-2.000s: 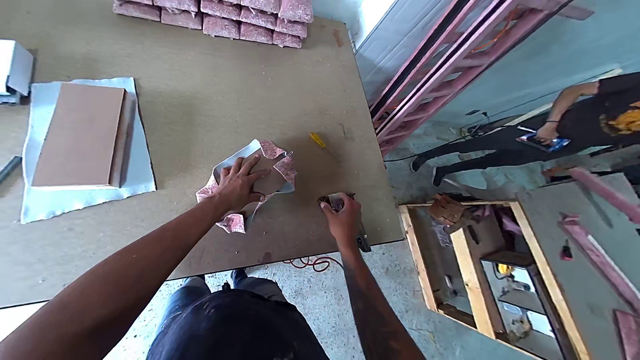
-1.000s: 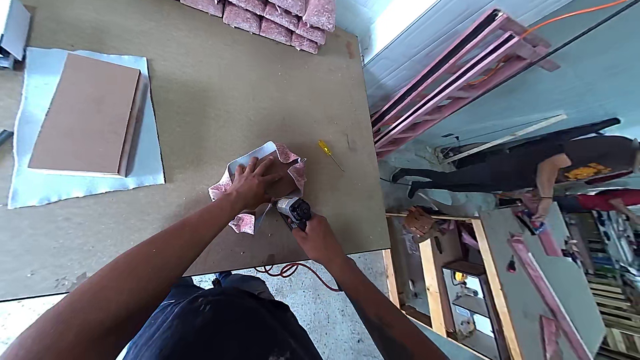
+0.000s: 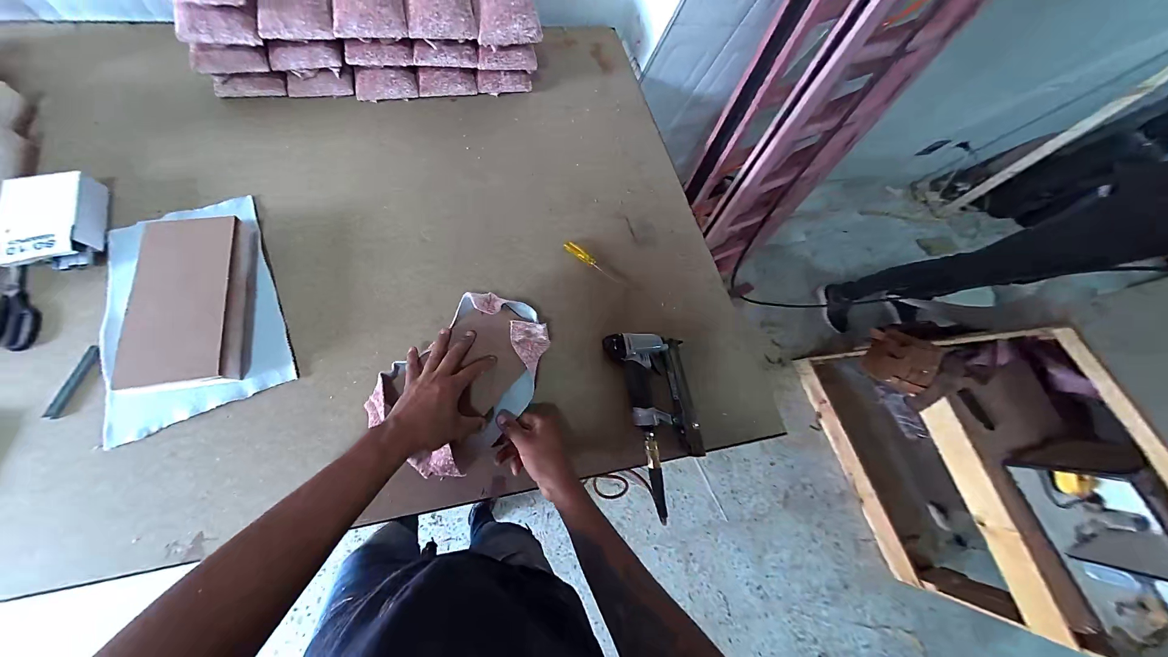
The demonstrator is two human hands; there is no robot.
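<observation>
My left hand lies with spread fingers on a brown board, pressing on it near the table's front edge. Pale fabric with a pink fuzzy backing wraps around the board's edges, its corners folded over. At the board's lower right, my right hand pinches the edge of the fabric between thumb and fingers. To the right, a pneumatic stapler rests on the table with its hose fitting over the edge. A yellow-handled screwdriver lies farther back.
Brown boards are stacked on pale fabric at left, by a white box, scissors and a metal strip. Pink padded pieces are piled behind. Past the table's right edge are a wooden frame and a person's legs.
The stapler, in my right hand at the board one second ago, now lies on the table to the right. My right hand has taken hold of the fabric edge.
</observation>
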